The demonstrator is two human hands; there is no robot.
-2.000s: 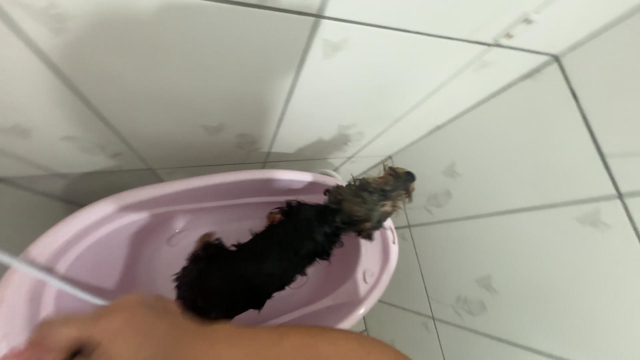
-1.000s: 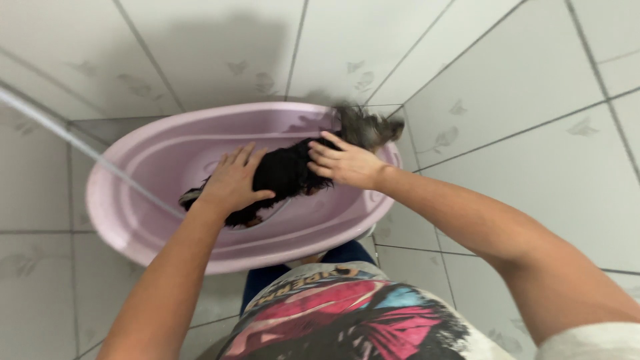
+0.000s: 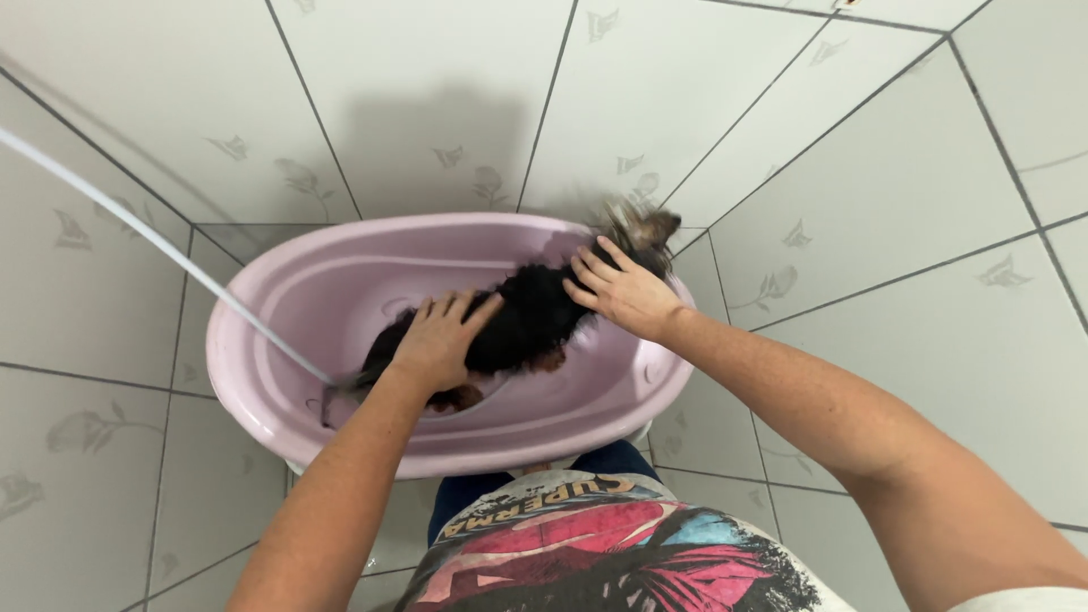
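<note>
A small wet dog [image 3: 531, 316] with black and tan fur stands in a pink plastic tub [image 3: 246, 387]. Its head, partly blurred, is at the tub's right end, close to the rim. My left hand [image 3: 442, 338] lies spread on the dog's hindquarters. On its neck and shoulders rests my right hand [image 3: 625, 289], fingers apart. Neither hand is closed around anything. A thin white hose [image 3: 212, 285] slants from the upper left into the tub and ends by the dog's rear; its lower end is partly hidden behind my left wrist.
Tiled walls [image 3: 442, 102] with a leaf and flower pattern rise behind and to the right of the tub, meeting in a corner. More tiles [image 3: 76, 484] lie at the left. My printed shirt [image 3: 595, 552] and blue legwear are against the tub's near side.
Two seconds ago one forearm crossed the near side of the tub, off the dog; both hands are now on its back and neck. The dog's head has moved. The view has shifted.
</note>
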